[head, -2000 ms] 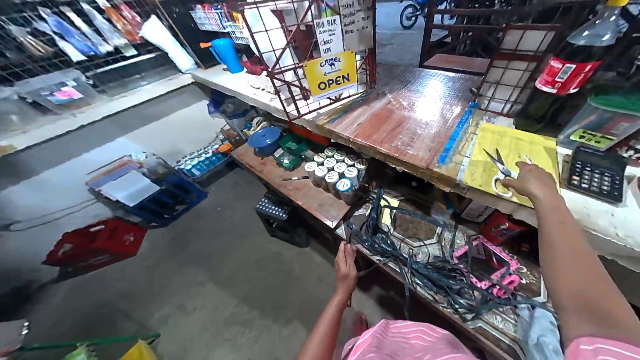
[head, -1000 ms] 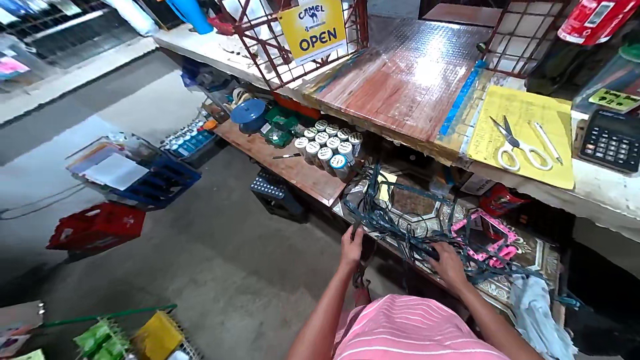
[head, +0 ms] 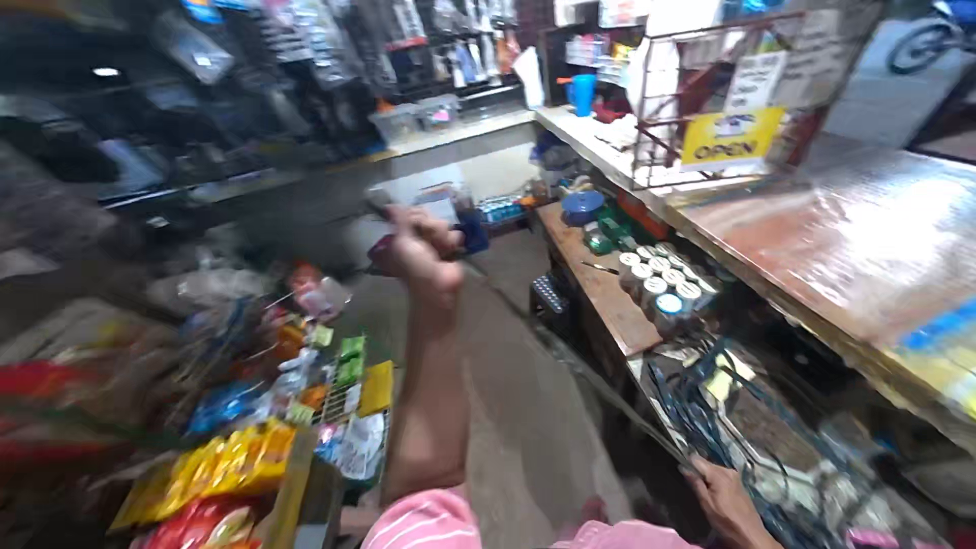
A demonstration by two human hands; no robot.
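Observation:
My left hand [head: 427, 248] is raised out in front, blurred, with its fingers closed on the end of a dark strip [head: 499, 293]. That strip runs slanting down to my right hand [head: 717, 488], whose fingers grip it at the shelf edge. Beside my right hand lies a tangled heap of dark strips [head: 690, 404] on the lower shelf. Part of a pink object [head: 873, 537] shows at the bottom right. The material of the strips cannot be told.
Lidded jars [head: 656, 278], a blue bowl [head: 582, 207] and a pen [head: 600, 268] are on the wooden shelf. The counter [head: 846, 252] overhangs at right. A dark stool [head: 550, 296] stands below. Yellow packets [head: 229, 465] fill the lower left.
My left hand has moved up and left from near the tangle, with a strip now stretched between both hands. The scissors and yellow paper seen earlier are largely out of view. The view has swung left.

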